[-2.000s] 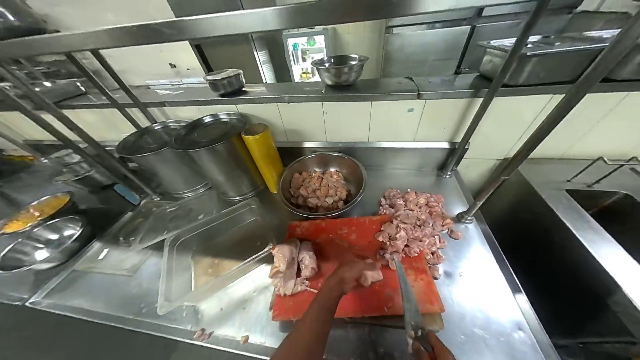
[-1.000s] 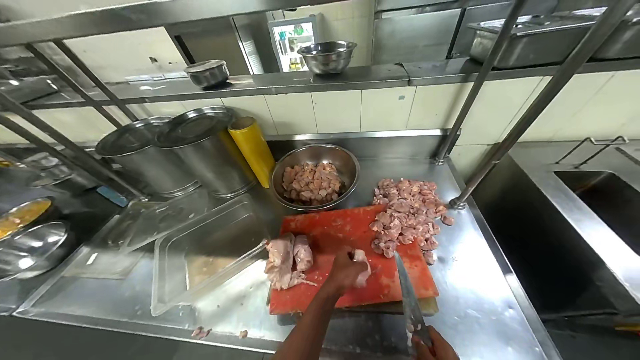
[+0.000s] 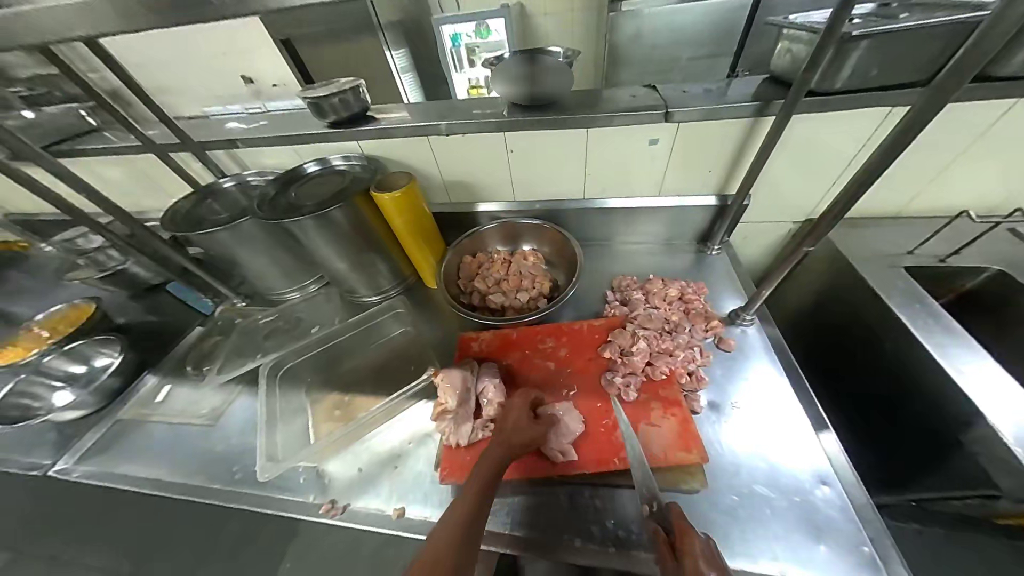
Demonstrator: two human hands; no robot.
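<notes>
My left hand (image 3: 522, 424) has its fingers on a piece of raw meat (image 3: 562, 432) on the red cutting board (image 3: 552, 352). Larger raw pieces (image 3: 466, 402) lie just left of that hand, at the board's left edge. My right hand (image 3: 686, 544) grips the handle of a long kitchen knife (image 3: 636, 452), its blade pointing away over the board's right part. Chopped raw meat (image 3: 662, 332) is heaped over the board's right back corner and onto the steel counter. Behind the board, a steel bowl (image 3: 570, 290) holds more cut pieces.
A clear plastic tub (image 3: 280, 416) sits left of the board on the steel counter (image 3: 768, 456). Two lidded steel pots (image 3: 344, 240) and a yellow cylinder (image 3: 410, 228) stand behind it. Slanted metal posts (image 3: 780, 128) rise at the back right. A sink (image 3: 976, 296) lies farther right.
My left hand has moved left on the board, closer to the larger pieces, since one second ago. The knife remains in my right hand.
</notes>
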